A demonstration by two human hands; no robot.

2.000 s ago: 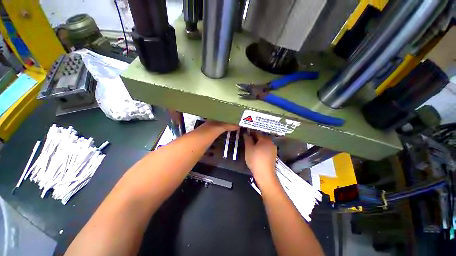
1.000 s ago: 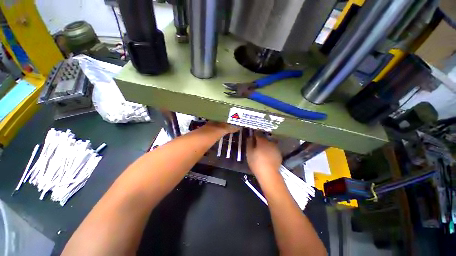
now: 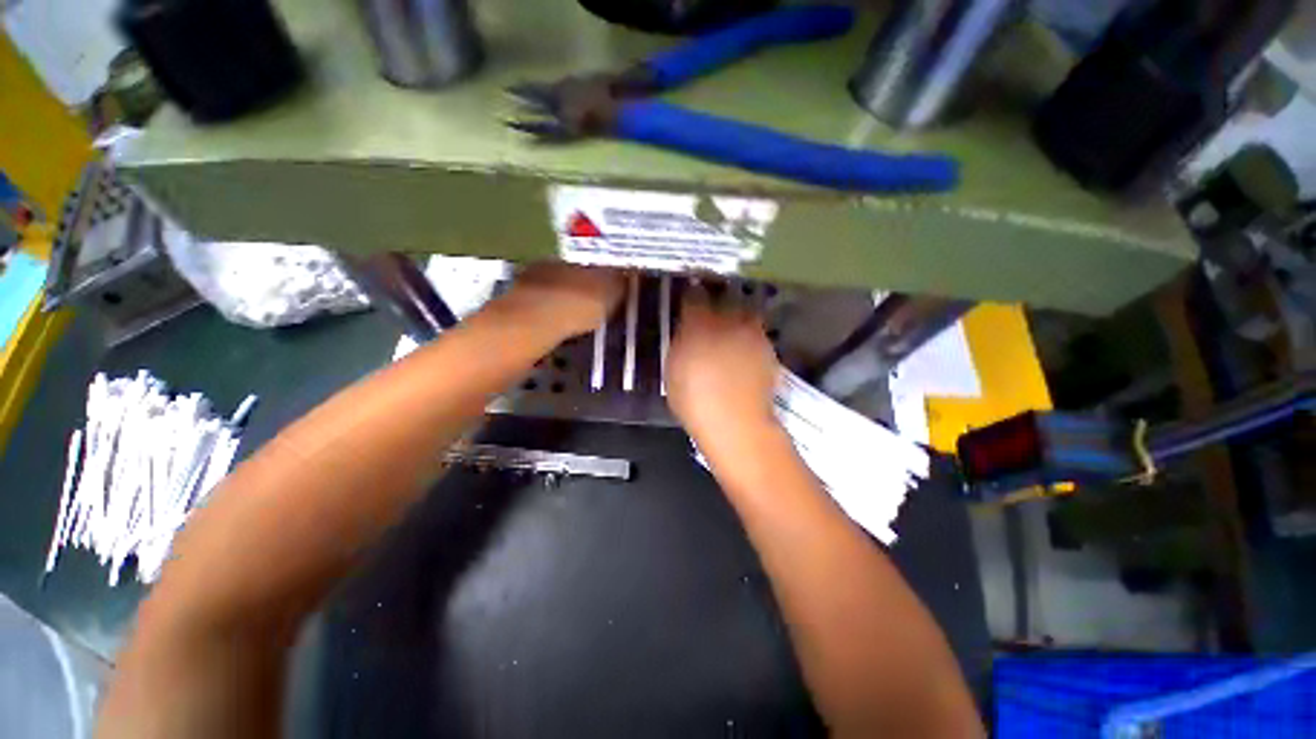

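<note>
Several thin white strips (image 3: 631, 344) hang side by side out of the mould area under the green platen (image 3: 390, 210), over a holed plate (image 3: 556, 378). My left hand (image 3: 575, 300) is at their left side, its fingers partly hidden under the platen edge. My right hand (image 3: 719, 354) is at their right side, fingertips also near or under the edge. The frames do not show whether either hand grips a strip. A fanned pile of white strips (image 3: 852, 459) lies right of my right hand. A narrow metal bar (image 3: 541, 462) lies on the dark bench in front.
Blue-handled nippers (image 3: 722, 137) lie on the platen. A pile of white moulded leads (image 3: 142, 469) lies on the left of the bench. A bag of small white parts (image 3: 274, 282) and a grey metal block (image 3: 108, 267) stand back left. A blue crate (image 3: 1155, 700) is lower right.
The view has moved closer and tilted down, so the platen appears larger. More white strips show between my hands than at first. Both hands stay at the mould under the platen.
</note>
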